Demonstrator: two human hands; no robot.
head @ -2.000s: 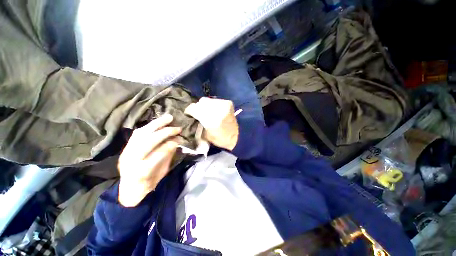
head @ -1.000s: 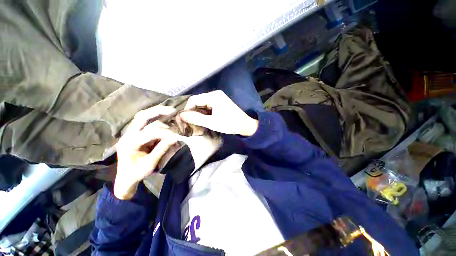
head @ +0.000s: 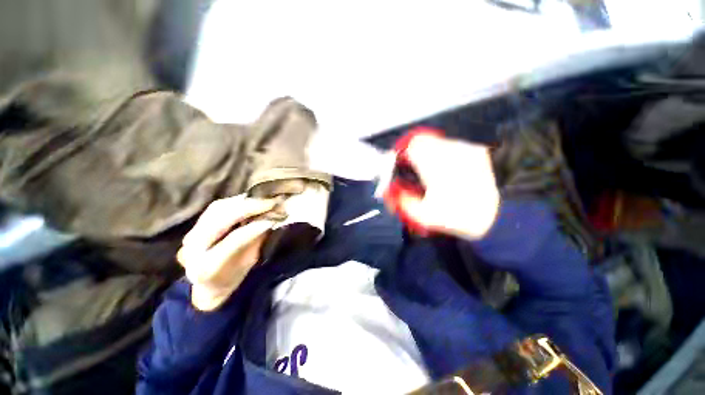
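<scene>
The olive-brown garment (head: pixel 185 146) lies from the left over the table edge to the lap. Its narrow sleeve end (head: pixel 287 154) hangs in front of my chest, with pale and dark cloth at the opening. My left hand (head: pixel 232 247) pinches the edge of that opening between thumb and fingers. My right hand (head: pixel 452 181) is blurred and holds the scissors by their red loop handles (head: pixel 410 212), to the right of the sleeve end. The blades are blurred and cannot be made out well.
The white table (head: pixel 371 62) spans the top, overexposed, with its edge running to the upper right. More olive cloth (head: pixel 533 154) lies to the right, behind my right arm. Other bundles lie at lower left (head: pixel 85 308). Glasses (head: pixel 541 362) show at the bottom.
My right hand has left the sleeve end, moved right and now holds the red-handled scissors. My left hand stays on the cloth. The view has shifted, and the sleeve end now shows more openly.
</scene>
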